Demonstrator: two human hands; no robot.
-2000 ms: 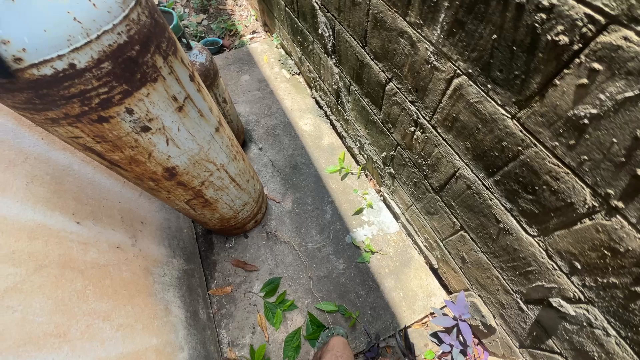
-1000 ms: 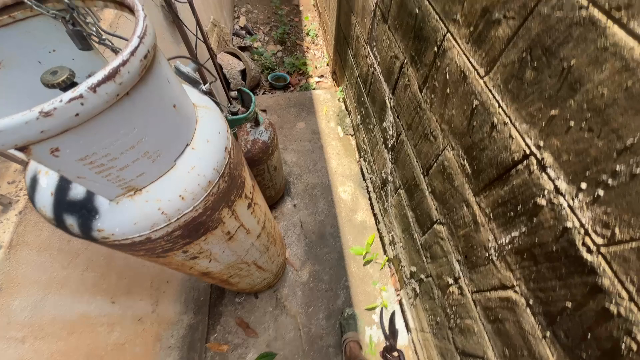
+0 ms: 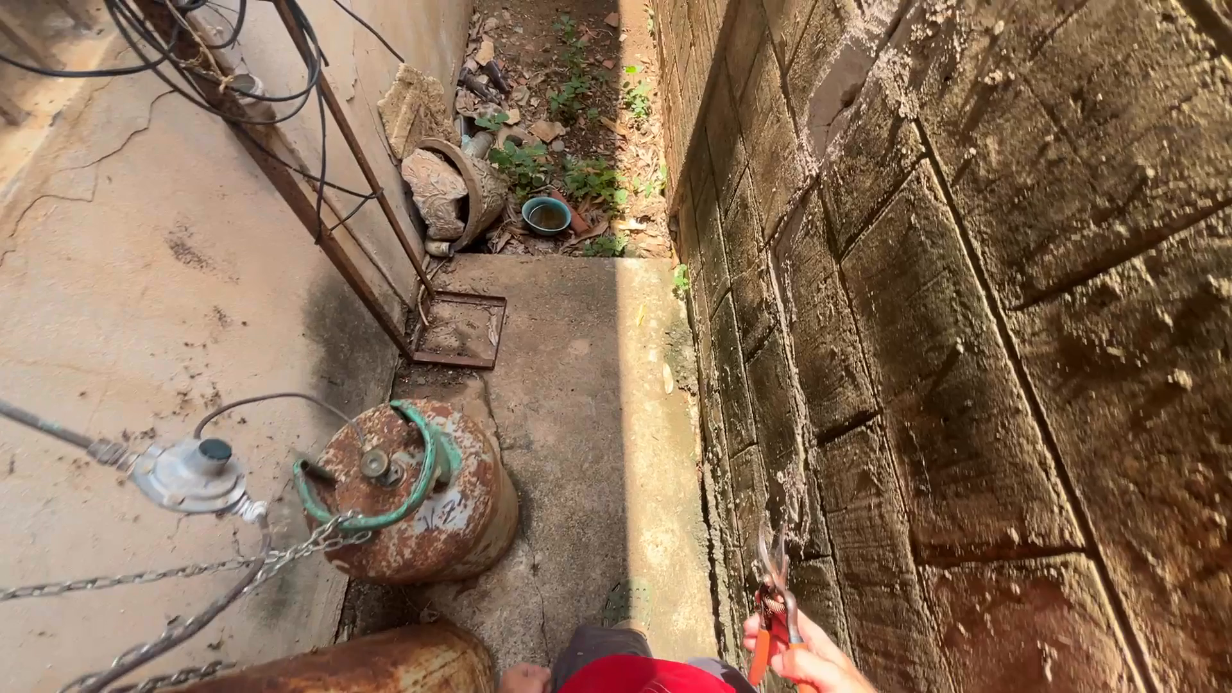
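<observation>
At the bottom right, my right hand (image 3: pixel 818 659) holds pruning shears (image 3: pixel 773 602) with orange-red handles, their blades pointing up beside the block wall. Only the top of my left hand (image 3: pixel 525 678) shows at the bottom edge, left of my red shirt; whether it holds anything is hidden. It is nearest to a rusty cylinder (image 3: pixel 385 664) at the bottom left. Beyond that stands a smaller rusty gas cylinder (image 3: pixel 481 510) with a green collar, a valve on top and a chain across the collar.
A metal regulator (image 3: pixel 192 476) with hoses hangs at left. A rusty metal frame (image 3: pixel 327 241) with black cables leans on the plastered wall. Ahead are a tipped pot (image 3: pixel 476 197) with rubble, a blue bowl (image 3: pixel 547 216) and low green plants (image 3: pixel 592 183). A rough block wall (image 3: pixel 943 385) lines the right.
The view has swung up and forward along the passage. The large white, rusty cylinder has mostly left the view. My right hand with the shears now shows at the bottom right.
</observation>
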